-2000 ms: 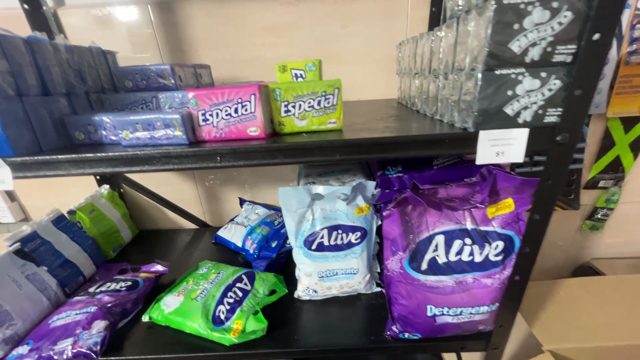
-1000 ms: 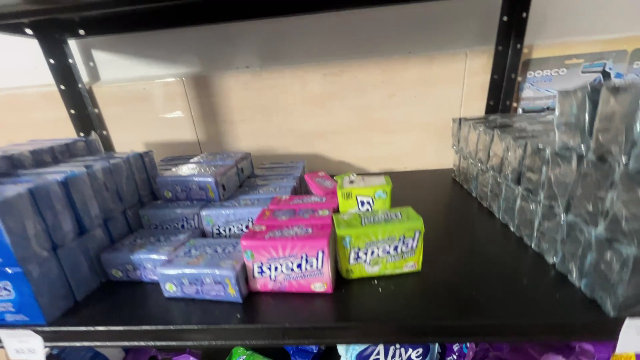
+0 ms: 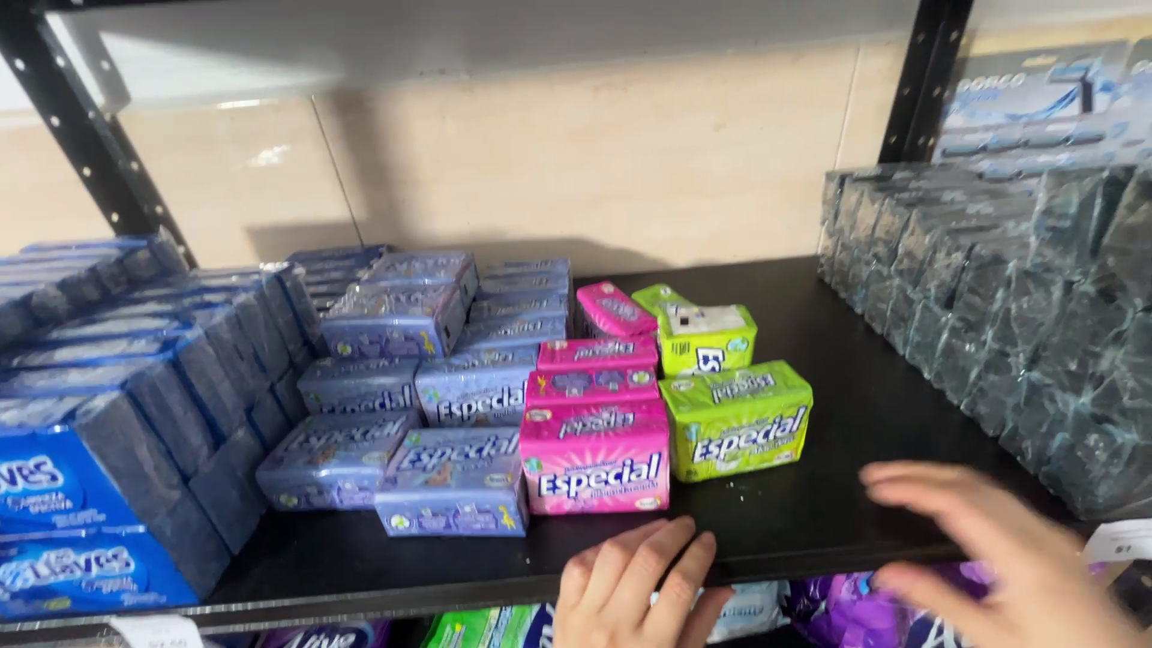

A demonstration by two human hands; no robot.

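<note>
My left hand (image 3: 634, 589) rests at the black shelf's front edge with fingers bent, just below the front pink Especial soap bar (image 3: 596, 459). Right of it my right hand (image 3: 985, 558), somewhat blurred, hovers over the edge, thumb and fingers apart and holding nothing. A green Especial soap bar (image 3: 738, 421) sits against the pink one's right side. Behind it another green bar (image 3: 706, 337) shows a different face, and a pink bar (image 3: 616, 309) lies tilted at the back. Several lilac Especial bars (image 3: 454, 481) are stacked loosely to the left.
Blue Llaves soap packs (image 3: 76, 468) stand in rows at the left. Dark, plastic-wrapped packs (image 3: 981, 297) are stacked at the right. Perforated metal posts (image 3: 922, 81) and a tiled wall (image 3: 585, 153) are behind. Detergent bags (image 3: 837, 612) show below the shelf edge.
Both hands have come into view at the shelf's front edge. The view has moved in from the whole rack to the soap shelf. The soap bars look unmoved since one second ago.
</note>
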